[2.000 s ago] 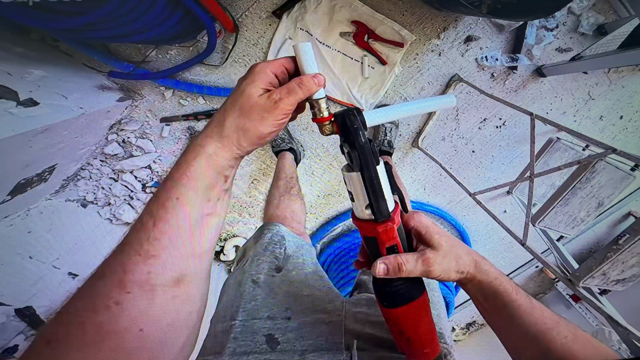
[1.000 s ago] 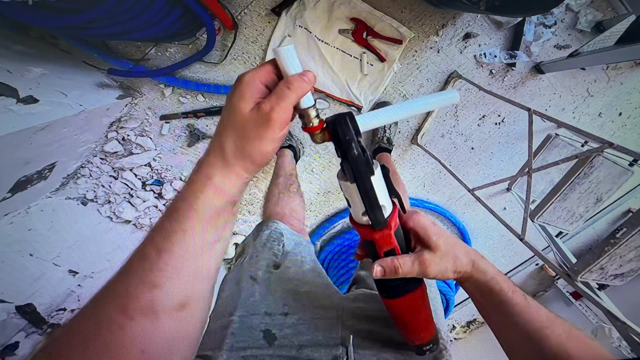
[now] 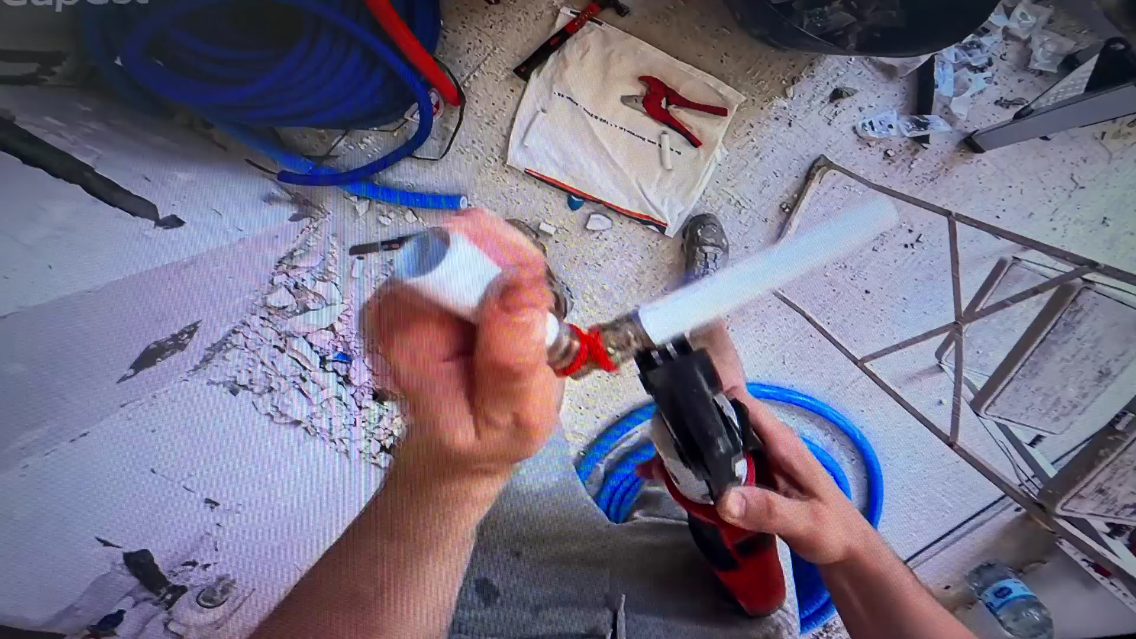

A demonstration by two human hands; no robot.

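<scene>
My left hand is closed around a white pipe end, its open mouth facing the upper left; the hand is somewhat blurred. This pipe joins a brass fitting with a red part on it. From the fitting's other side a longer white pipe points to the upper right. My right hand grips a red and black power tool, with its thumb on the housing. The black jaws at the tool's head meet the fitting beside the longer pipe; their exact hold on it cannot be told.
Red pipe cutters and a short white piece lie on a cloth, near a hammer. Blue pipe coils lie upper left, more by my legs. Rubble lies left, a metal ladder right, a bottle lower right.
The pipes and fitting have turned at the tool's head, and my left hand has come lower and looks nearer. The tool's head also sits lower. My right hand keeps its grip on the tool.
</scene>
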